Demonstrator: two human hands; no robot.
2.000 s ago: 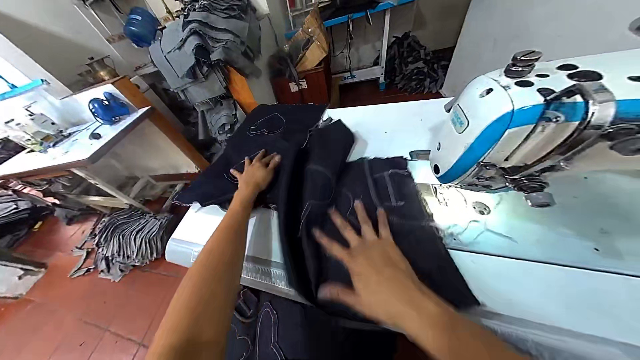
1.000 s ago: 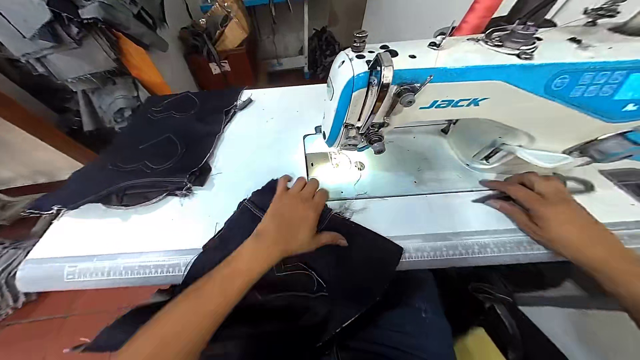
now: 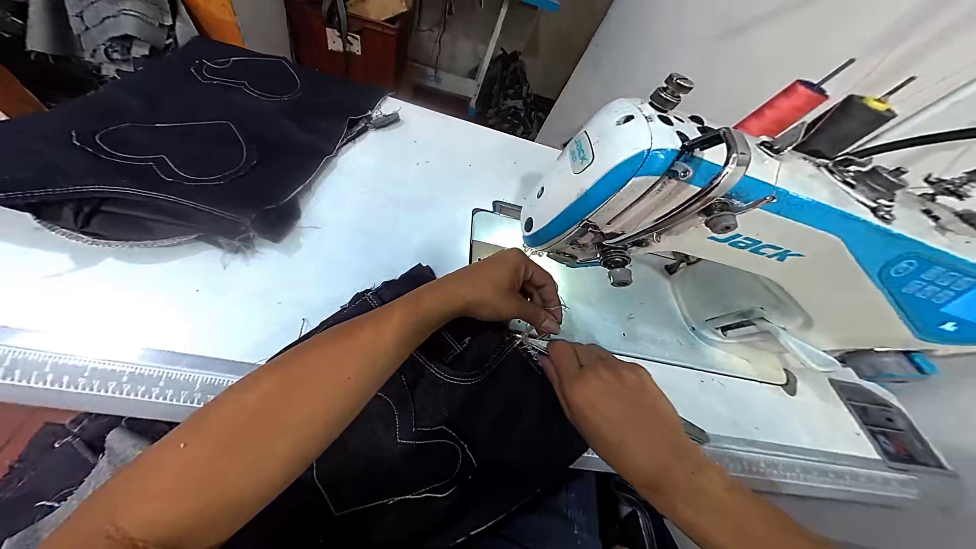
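Dark denim garment (image 3: 488, 419) with heart-shaped white stitching lies over the table's front edge, below the needle area of a Jack sewing machine (image 3: 656, 175). My left hand (image 3: 515, 293) pinches loose thread ends at the garment's edge, thumb against fingers. Close beside it, my right hand (image 3: 610, 396) is closed around a metal tool, probably thread snips; its tip meets the frayed threads and its other end shows past the hand. A second dark denim piece (image 3: 168, 145) with heart stitching lies at the left of the table.
A ruler strip (image 3: 114, 377) runs along the front edge of the white sewing table (image 3: 396, 198). Red (image 3: 781, 108) and black thread spools (image 3: 846, 126) stand behind the machine. Grey fabric pieces (image 3: 126, 30) hang at the back left.
My right hand has come from the table at the right to the garment's edge, beside my left hand. The second denim piece was under my left hand two seconds ago; it now lies apart.
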